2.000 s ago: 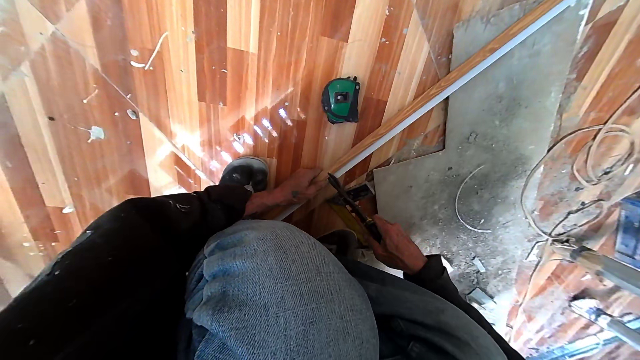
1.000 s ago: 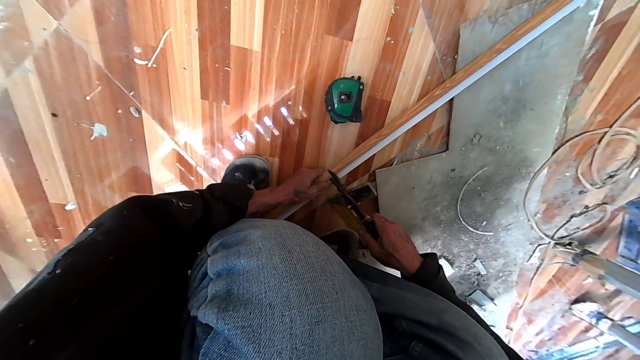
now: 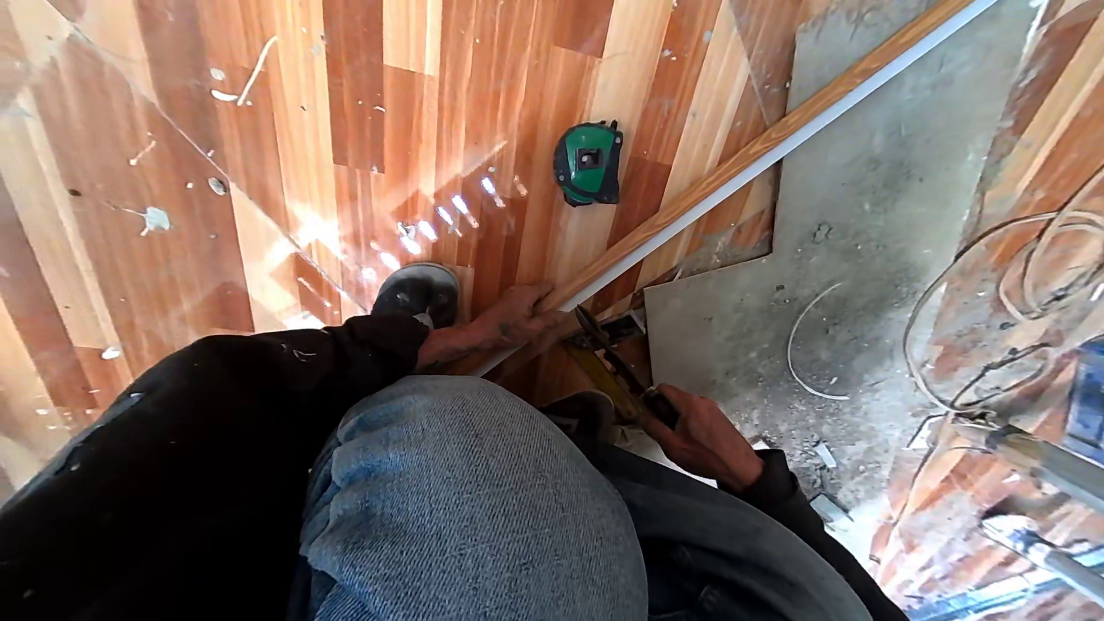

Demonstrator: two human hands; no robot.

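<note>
My left hand [image 3: 509, 325] grips a long wood-grain trim strip with a white edge [image 3: 768, 145], just in front of my knee. The strip runs from there up to the top right. My right hand [image 3: 703, 435] is closed around the dark handle of a saw-like tool [image 3: 611, 347]; its narrow dark blade points up and left, its tip close beside the strip near my left hand. Whether the blade touches the strip I cannot tell. A yellow bar-like object [image 3: 595, 371] lies under the blade, partly hidden. A green and black tape measure [image 3: 589, 164] rests on the floor above the strip.
Wood-pattern flooring [image 3: 285, 172] with debris surrounds a bare grey floor patch [image 3: 862, 216]. Coiled pale cable [image 3: 918, 319] and metal legs or poles [image 3: 1044, 461] are at the right. My shoe [image 3: 420, 291] stands beside my left wrist. A small dark box [image 3: 623, 329] sits near the blade.
</note>
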